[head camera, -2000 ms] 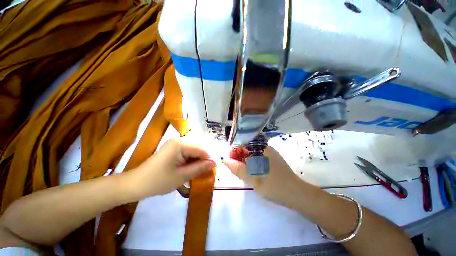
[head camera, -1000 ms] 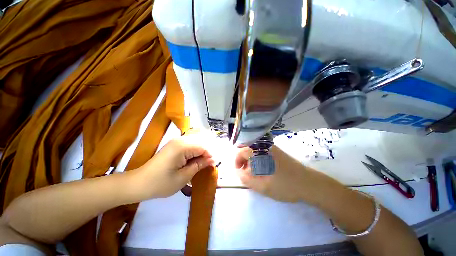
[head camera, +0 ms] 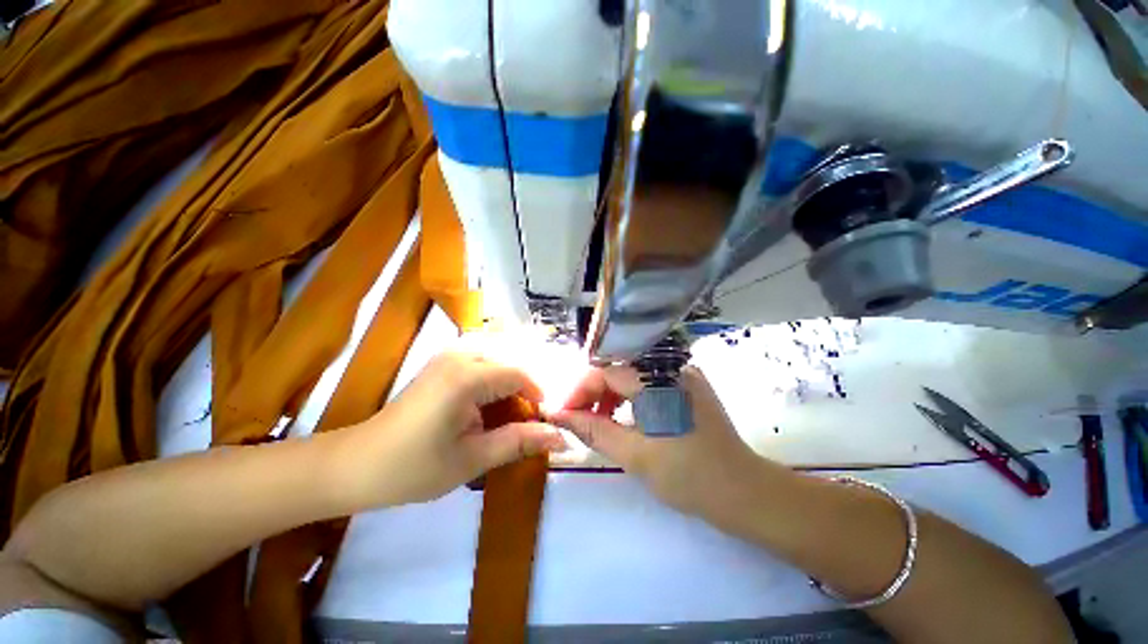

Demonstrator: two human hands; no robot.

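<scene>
A rust-brown fabric strip hangs from my fingers over the table's front edge. My left hand pinches its upper end between thumb and fingers, just in front of the needle area. My right hand is beside it, with thumb and fingertips together at the strip's end; glare hides exactly what they grip. The white sewing machine with a blue stripe stands over both hands. The presser foot and needle are lost in the bright lamp light.
A large heap of rust-brown strips lies left of the machine. Thread snips and a slim red-handled tool lie at the right. Dark thread scraps are scattered on the bed. A tension knob juts from the head.
My right hand has come back left to meet my left hand at the strip's end, after being a little apart one second ago. My left thumb has moved slightly lower and to the right.
</scene>
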